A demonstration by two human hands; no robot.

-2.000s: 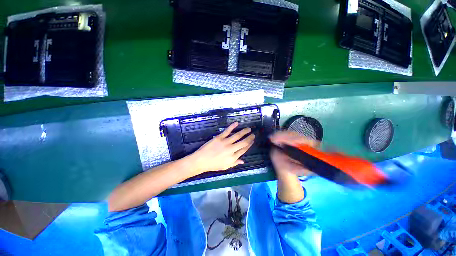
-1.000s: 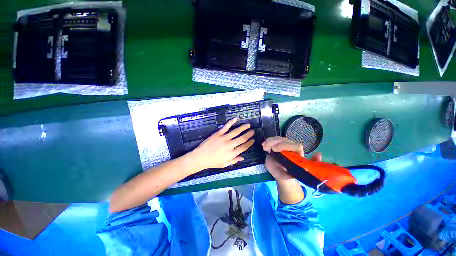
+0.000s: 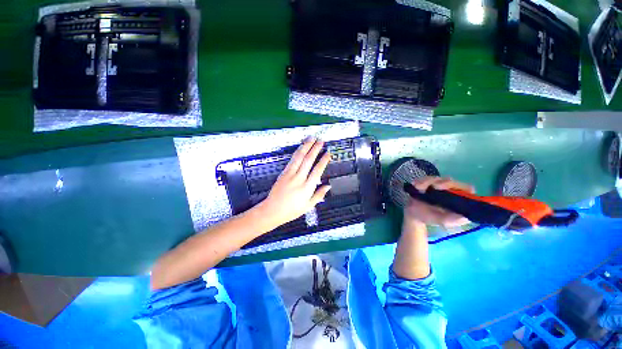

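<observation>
A black slatted housing [image 3: 351, 204] lies on a silvery-white sheet [image 3: 201, 174] at the bench edge in front of me. My left hand [image 3: 298, 184] rests on the housing with fingers spread, pointing up and away, holding nothing. It partly covers the housing's middle. My right hand [image 3: 436, 201] is closed around the orange and black power driver [image 3: 505, 208]. The driver's black nose is over the near screw dish [image 3: 411, 170], right of the housing. Screws are too small to make out.
Several black housings lie on sheets on the green belt [image 3: 239, 68] beyond the bench. A second round dish [image 3: 518, 180] is further right. A brown board [image 3: 41, 300] is at the lower left, and blue stools [image 3: 545, 324] are at the lower right.
My right hand and the driver have moved right, off the housing to the near dish. My left hand has shifted up and left a little. The belt housings have moved right.
</observation>
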